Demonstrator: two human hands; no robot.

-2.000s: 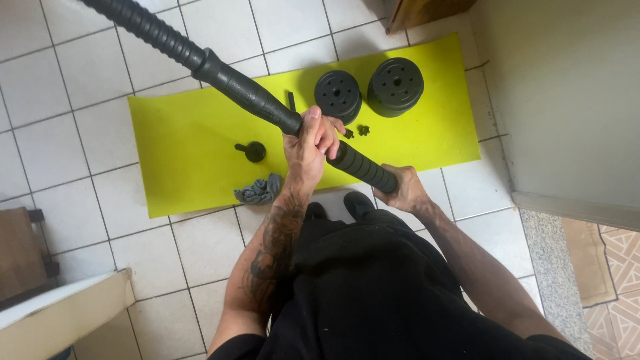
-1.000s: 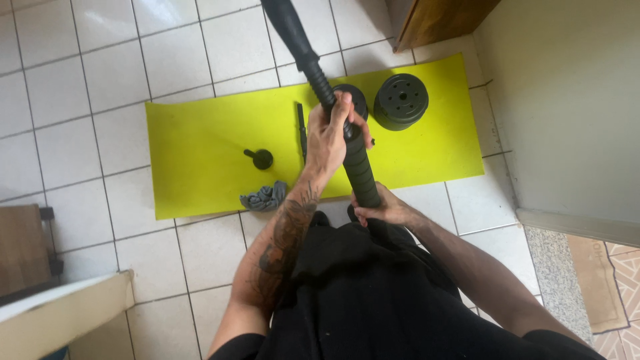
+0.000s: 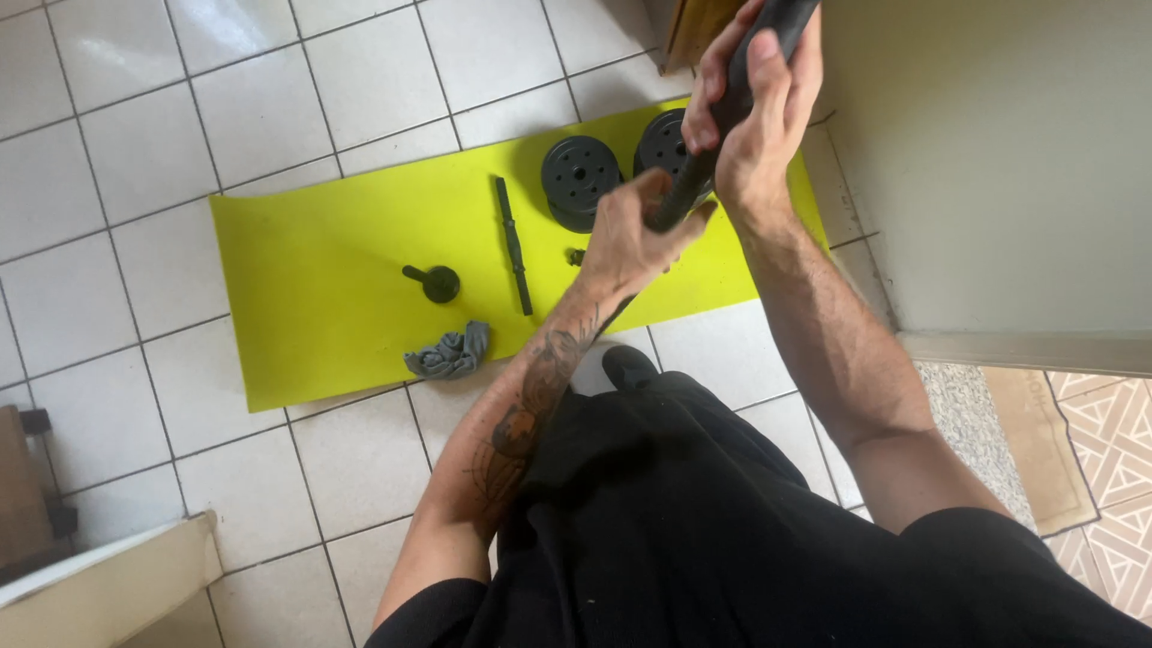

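Note:
My right hand (image 3: 765, 117) grips a long black barbell bar (image 3: 697, 180) with a ribbed section, raised toward the top right. Lower on the bar is my left hand (image 3: 625, 234), with the bar passing between its thumb and fingers; whether it grips firmly cannot be told. Beneath, on a yellow-green mat (image 3: 315, 261), lie a short black dumbbell bar (image 3: 513, 245), a round black object with a handle (image 3: 440, 283), a crumpled grey cloth (image 3: 450, 351) and small black collars (image 3: 576, 258). Two stacks of black weight plates, the left stack (image 3: 580, 175) and the right stack (image 3: 660, 144), stand near the mat's far edge.
White floor tiles (image 3: 360, 468) surround the mat. A pale wall (image 3: 990, 180) rises at the right, with a doormat (image 3: 1035, 450) below it. Wooden furniture (image 3: 688, 31) stands at the top, and a light ledge (image 3: 117, 576) crosses the lower left. A dark shoe (image 3: 630, 366) is by the mat.
My right hand has moved from the bar's lower end near my body to its upper part. The bar's tilt has changed, and its upper end now leans to the right.

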